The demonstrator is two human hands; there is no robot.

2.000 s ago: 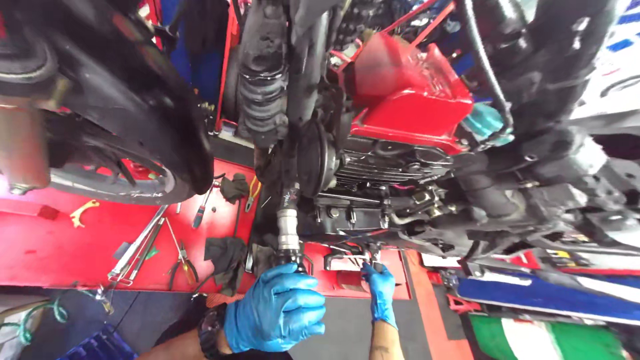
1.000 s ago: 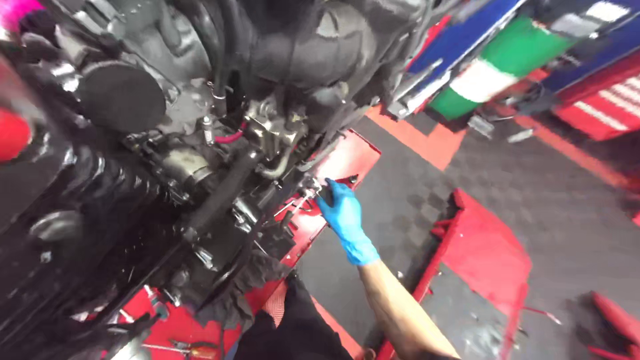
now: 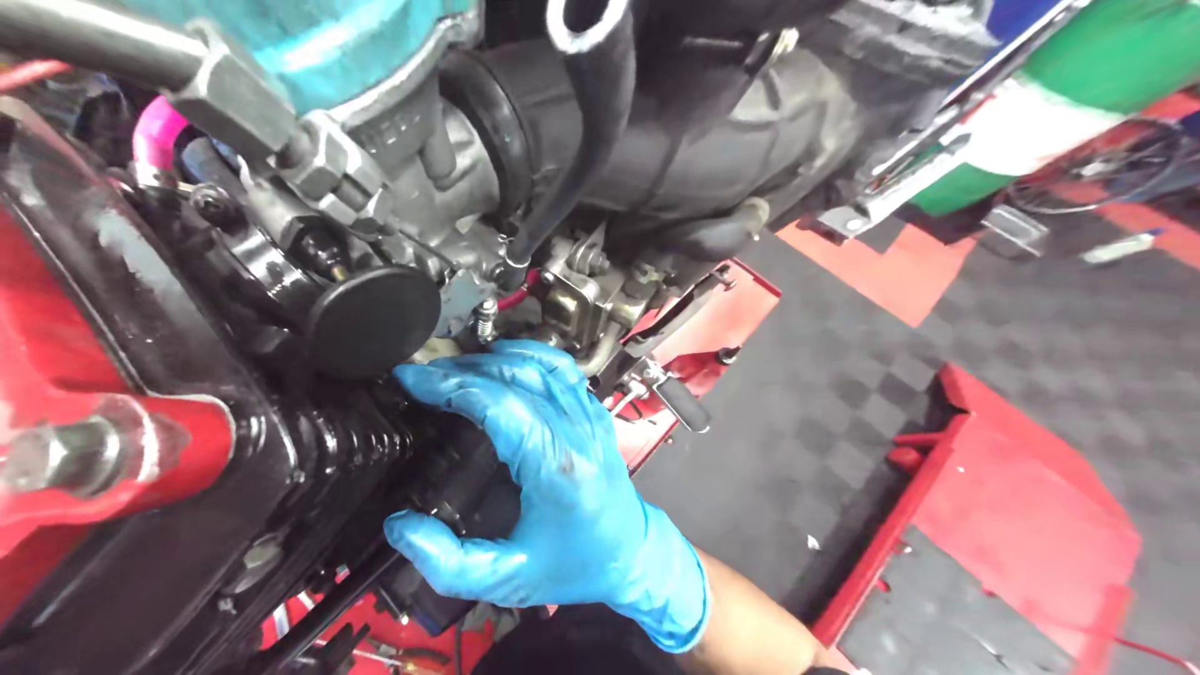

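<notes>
My right hand (image 3: 553, 478), in a blue glove, reaches in from the lower right at the side of a motorcycle engine. Its thumb is spread from the curved fingers, around a black rounded engine part (image 3: 473, 473); whether it presses on that part cannot be told. The fingertips are just below a round black disc-shaped cover (image 3: 373, 322), and their contact is partly hidden. Above are a metal throttle body or carburetor (image 3: 450, 159) and a black rubber hose (image 3: 595, 122). My left hand is out of view.
A black frame rail with a red bracket (image 3: 187, 450) stands at left. A foot pedal (image 3: 682, 403) juts out over a red lift platform (image 3: 741, 309). Red ramp-like panel (image 3: 1022, 497) lies on the dark tiled floor at right. A screwdriver (image 3: 417, 661) is low down.
My right hand has moved from beside the foot pedal to the engine's side. My left hand, in view two seconds ago at a silver cylindrical part, is out of sight. The view has shifted strongly.
</notes>
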